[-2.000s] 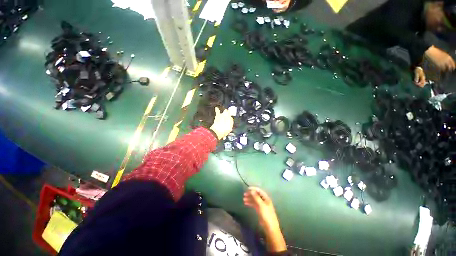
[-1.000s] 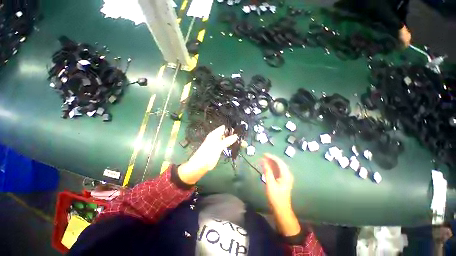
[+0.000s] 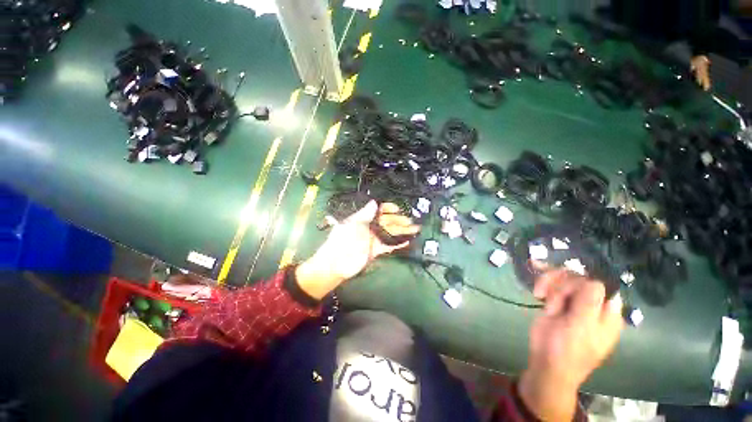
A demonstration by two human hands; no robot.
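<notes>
Coiled black cables (image 3: 387,148) with small square modules lie in a heap on the green table (image 3: 363,309) in front of me. My left hand (image 3: 354,239) is at the near edge of this heap, fingers curled around part of a dark coil. My right hand (image 3: 573,330) is to the right, blurred, over several white-faced modules (image 3: 538,250). A single black cable (image 3: 495,295) runs from near my left hand to my right fingertips, which seem to pinch it. A module (image 3: 452,297) lies just below this cable.
A separate cable pile (image 3: 169,107) lies left of the yellow-black tape (image 3: 247,222). A metal post (image 3: 309,45) stands at the seam. More coils (image 3: 717,198) lie at right and at the far side. A red bin (image 3: 107,317) is lower left. Another person's hand (image 3: 701,71) is upper right.
My right hand has moved right, drawing the cable out in a longer line. My left hand first came back from the heap, then stayed near its front edge, now curled around a coil.
</notes>
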